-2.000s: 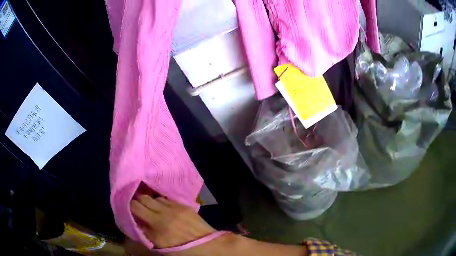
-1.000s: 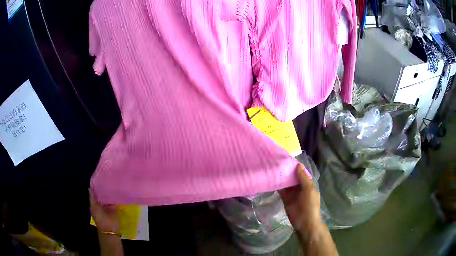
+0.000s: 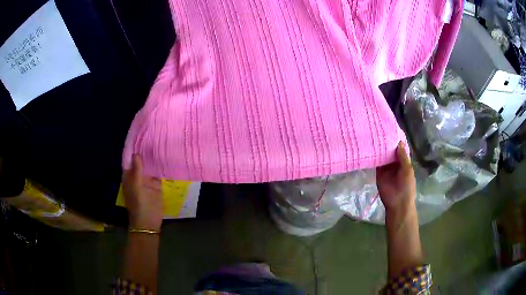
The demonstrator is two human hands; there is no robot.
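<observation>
A pink ribbed short-sleeve sample top [image 3: 259,98] hangs in front of me, its hem stretched out wide. My left hand [image 3: 143,193] is bare and grips the hem's left corner, thumb on the front. My right hand [image 3: 398,181] grips the hem's right corner the same way. The fingers behind the fabric are hidden. A yellow and white sample card [image 3: 179,197] shows below the hem beside my left hand. A second pink top [image 3: 404,43] hangs at the upper right, partly covered by the first.
A dark cabinet with a white printed sheet [image 3: 43,55] stands at the left. A clear plastic bag [image 3: 308,207] is below the hem. A grey-green sack [image 3: 455,150] stands at the right, before a white box [image 3: 500,92]. The floor [image 3: 259,242] is green.
Earlier my left hand was gone from view and one hand was inside the pink fabric. Now both hands hold the hem, spread wider and flatter than a second ago, and the view is closer.
</observation>
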